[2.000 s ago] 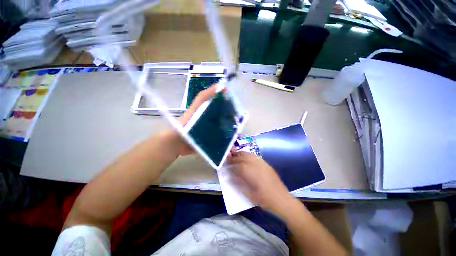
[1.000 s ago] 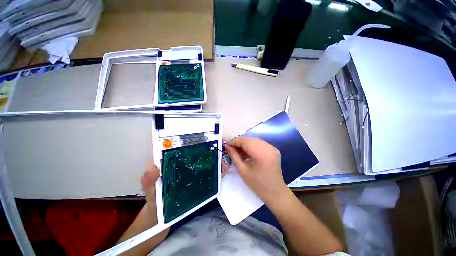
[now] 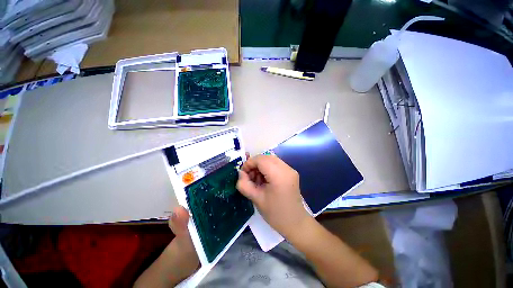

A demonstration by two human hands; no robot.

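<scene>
My left hand holds a white frame housing by its near left edge, tilted above the bench's front edge. A green circuit board sits in it, with an orange round spot above the board. My right hand has its fingertips pinched together at the board's upper right corner; whatever they pinch is too small to tell. A front panel half with a glossy dark LCD writing screen lies to the right, its near part partly under my right hand and the frame.
A spare frame housing with a board lies behind. A cream pen or knife, a black stand, a squeeze bottle and a thin white stylus are further back. White panels stack at right; housings stack left rear.
The held frame has turned, its near end swinging right. My right hand has moved slightly left, from beside the frame onto the board's corner.
</scene>
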